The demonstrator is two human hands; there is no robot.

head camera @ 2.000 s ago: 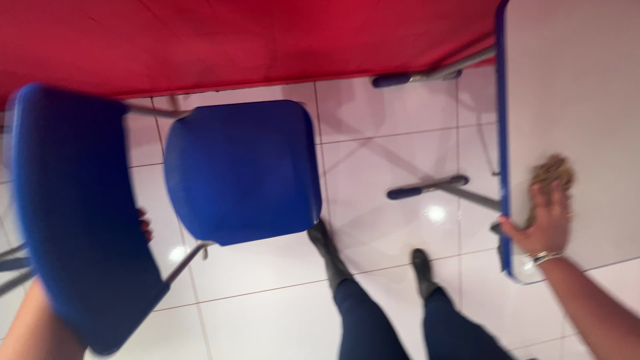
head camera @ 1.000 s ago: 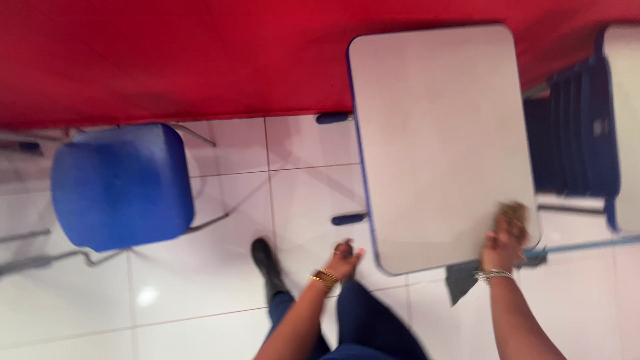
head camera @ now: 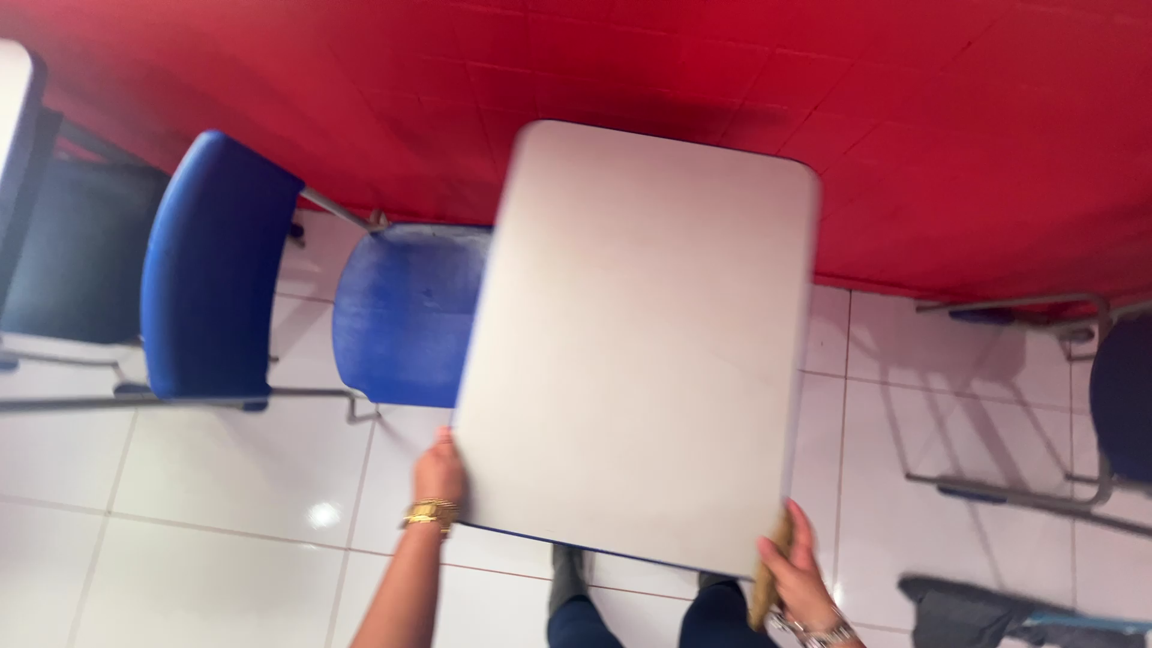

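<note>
A school desk with a pale top and blue edging (head camera: 634,351) stands in front of me. At its near left corner my left hand (head camera: 439,472), with a gold watch or bracelet at the wrist, grips the edge; the fingers under the top are hidden. My right hand (head camera: 799,571) is at the near right corner, holding a brownish cloth or sponge (head camera: 770,571) against the desk's edge. Just left of the desk is a blue plastic chair (head camera: 211,270), its seat (head camera: 409,310) partly covered by the desktop.
A red wall (head camera: 945,135) runs behind the desk. Another desk (head camera: 13,117) and a dark seat (head camera: 81,252) are at the far left. A dark chair (head camera: 1125,396) is at the right. Dark grey cloth (head camera: 972,612) lies low right on the tiled floor (head camera: 225,468).
My left hand has come to the desk's left edge and taken hold. The right hand has moved from the desktop to its right edge with the cloth or sponge. The desk is now beside the blue chair.
</note>
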